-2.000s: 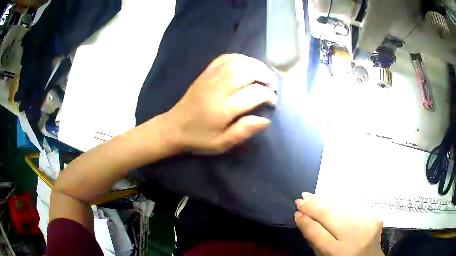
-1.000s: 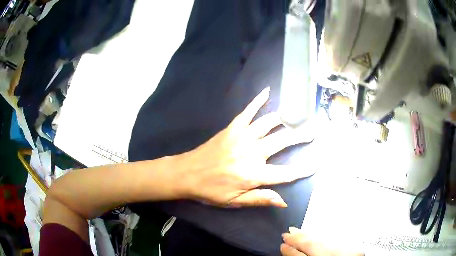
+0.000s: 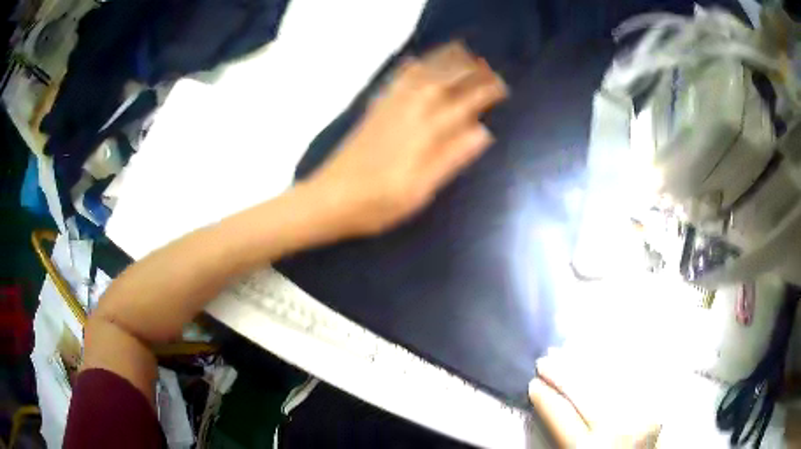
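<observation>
A large dark cloth panel (image 3: 422, 272) lies on the white table, its right edge beside the sewing machine (image 3: 703, 131). My left hand (image 3: 404, 140) is over the panel's upper left part, blurred, with fingers bent; whether it grips cloth is unclear. My right hand (image 3: 588, 408) is at the panel's lower right corner, partly washed out by glare and cut off by the bottom edge; its fingertips touch the cloth edge. The lamp strip (image 3: 602, 184) stands left of the needle area, which is lost in glare.
A dark cloth heap (image 3: 167, 44) lies at the far left. Pink-red snips (image 3: 745, 302) and black looped handles (image 3: 742, 408) are at the right. Measuring markings (image 3: 351, 342) run along the table's front edge. Paper scraps (image 3: 61, 324) and a yellow bar (image 3: 53, 272) are below left.
The view has shifted, with the machine lower and further right. My left hand has moved up and its spread fingers have bent. The panel's lower edge has moved up, uncovering the table's front edge.
</observation>
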